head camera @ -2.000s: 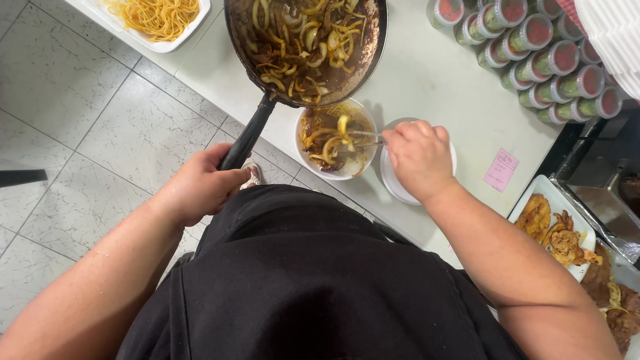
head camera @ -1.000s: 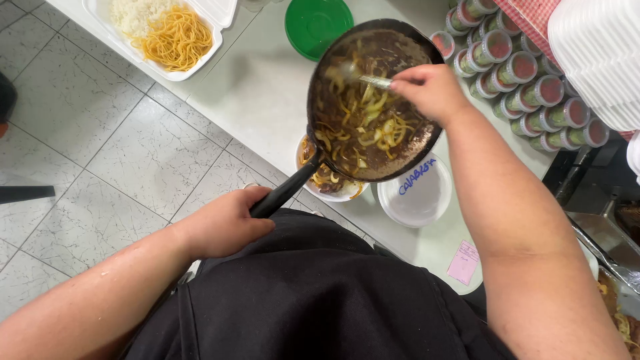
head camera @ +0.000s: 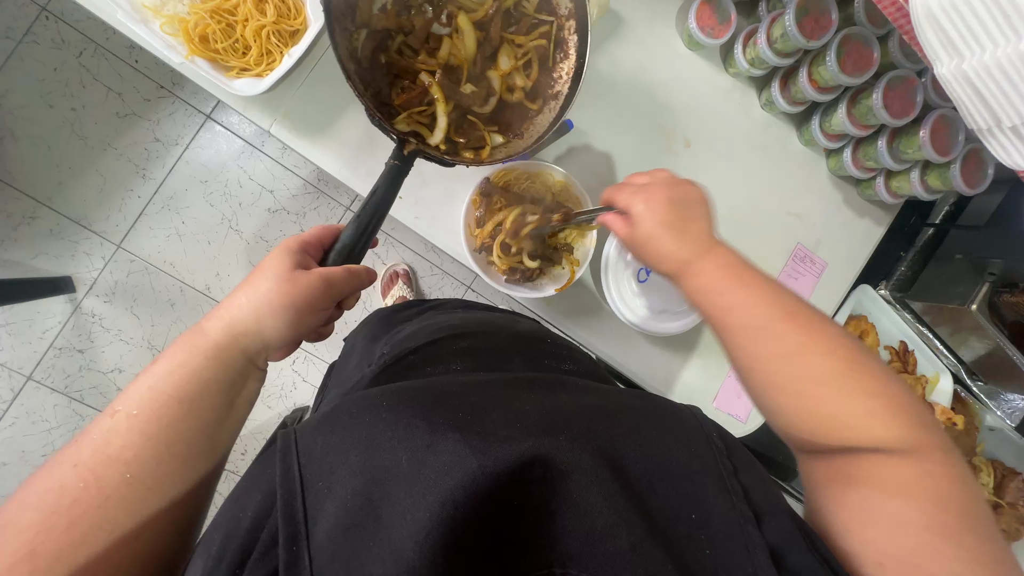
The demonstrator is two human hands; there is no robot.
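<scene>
My left hand grips the black handle of a frying pan, which holds cooked onion strips and dark meat in sauce. Just below the pan's edge a round white bowl stands on the table, filled with noodles, onion and meat. My right hand holds a metal utensil, probably a fork or spoon, whose tip is at the food in the bowl. Partly under my right hand lies a round white lid with blue writing.
A white foam container with noodles and rice is at upper left. Stacked lidded cups and white foam containers fill the upper right. Pink slips lie on the table. Trays of cooked food stand at right.
One second ago the utensil was in the pan, and the pan partly covered the bowl. Now the pan is farther up, the bowl shows fully, and my right hand has the utensil at the bowl.
</scene>
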